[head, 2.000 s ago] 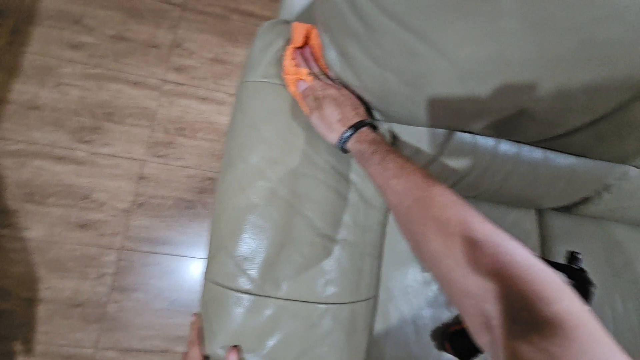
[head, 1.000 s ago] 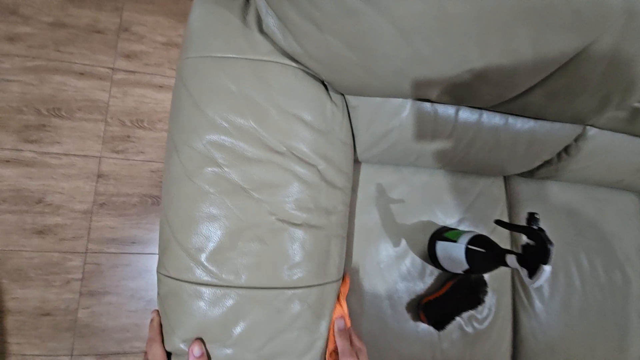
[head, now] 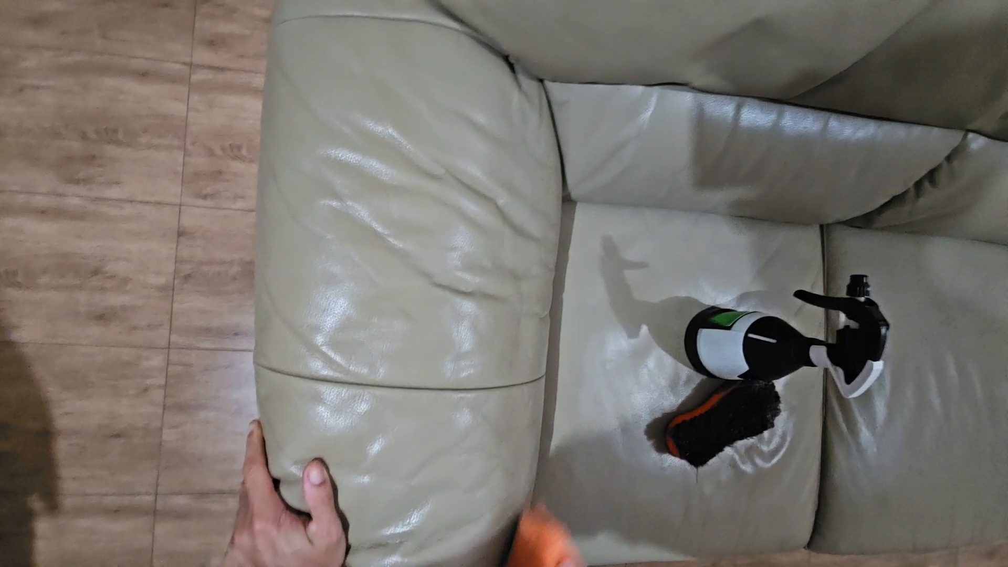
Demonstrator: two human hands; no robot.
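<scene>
My left hand (head: 287, 504) rests on the outer side of the sofa's padded leather armrest (head: 409, 260), fingers apart, with nothing in it. At the bottom edge, by the armrest's inner side, an orange cloth (head: 539, 539) shows, blurred; only a bit of my right hand (head: 568, 561) is in view, at the cloth. On the seat cushion (head: 614, 488) a black spray bottle (head: 776, 344) with a white and green label lies on its side. Just below it lies a brush (head: 724, 421) with dark bristles and an orange edge.
The sofa's backrest (head: 709, 39) runs across the top, and a second seat cushion (head: 921, 441) adjoins on the right. Left of the armrest is a floor of wood-look tiles (head: 94, 268). A dark shadow falls at the lower left.
My right hand with the orange cloth has come from the armrest's far end down to its near inner side. My left hand stays at the outer side. The bottle and brush lie as before.
</scene>
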